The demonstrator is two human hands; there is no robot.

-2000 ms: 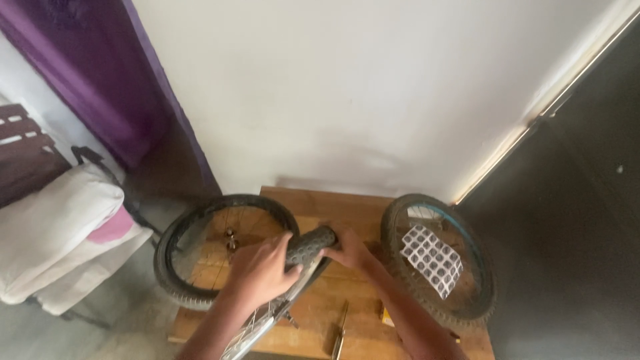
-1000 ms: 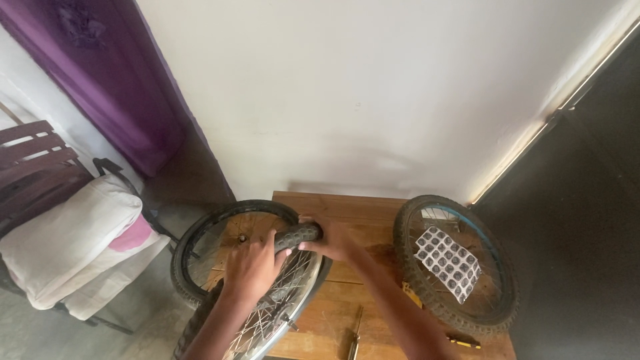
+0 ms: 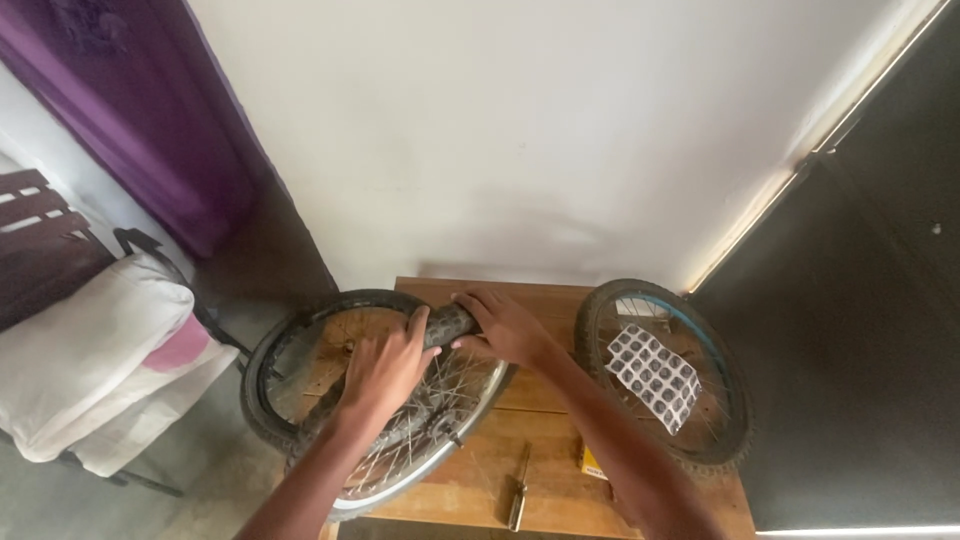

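Observation:
Both hands are on a knobby black bicycle tire (image 3: pixel 448 325) at the top of a spoked wheel whose silver rim (image 3: pixel 401 487) faces me. My left hand (image 3: pixel 386 367) grips the tire from the left, thumb and fingers around it. My right hand (image 3: pixel 504 327) holds it just to the right, fingers over the top and thumb below. The tire runs down behind my left forearm, where part of it is hidden. Whether its bead sits in the rim there I cannot tell. The wheel's hub (image 3: pixel 444 426) and spokes show between my arms.
Another wheel (image 3: pixel 259 382) lies behind at the left of the wooden table (image 3: pixel 480 491). A wheel with a blue rim (image 3: pixel 739 420) lies right, a sheet of round black patches (image 3: pixel 654 375) on it. A screwdriver (image 3: pixel 517 502) and a yellow box (image 3: pixel 591 463) are near the front. A cushioned chair (image 3: pixel 97 360) stands left.
The wheel between my hands has turned from a steep, narrow view to show more of its spokes and silver rim. Both hands remain on the tire.

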